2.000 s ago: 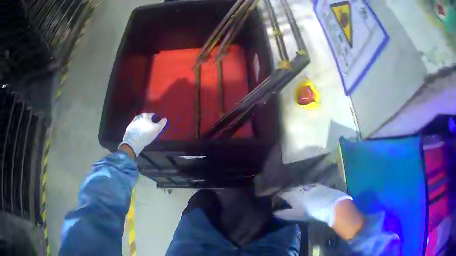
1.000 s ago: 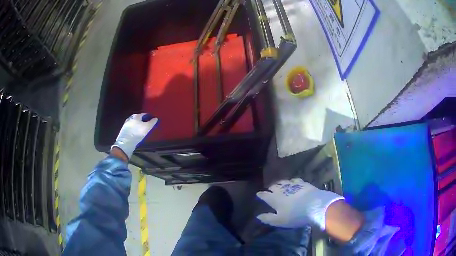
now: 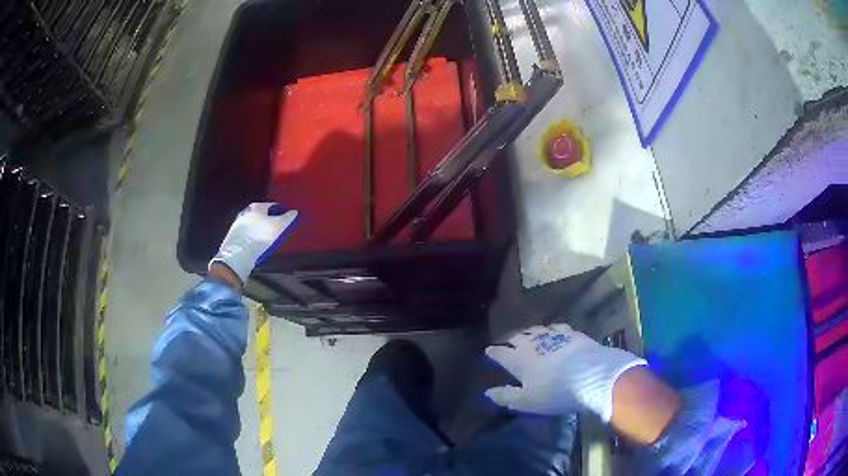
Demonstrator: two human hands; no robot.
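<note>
A large black bin (image 3: 216, 121) stands in front of me with a flat bright red area (image 3: 325, 139) inside. My left hand (image 3: 253, 240), in a white glove, is closed over the bin's near rim at the left; its fingertips look dark. A tubular metal frame (image 3: 456, 172) with yellow-orange joints stands over the bin's right part. My right hand (image 3: 550, 370), in a white glove with small print, is open, fingers apart and empty, above my lap beside the teal tabletop (image 3: 721, 307).
A red emergency stop button (image 3: 562, 148) on a yellow base sits on the pale surface right of the bin. A warning sheet (image 3: 655, 70) lies beyond it. Dark slatted racks (image 3: 42, 297) stand at the left. Yellow-black tape (image 3: 264, 390) marks the grey floor. Pink-red panels (image 3: 829, 307) show far right.
My right hand has gone from blurred and lower-fingered to clearly spread, shifting slightly left. My left hand stays at the bin rim. The view has shifted slightly.
</note>
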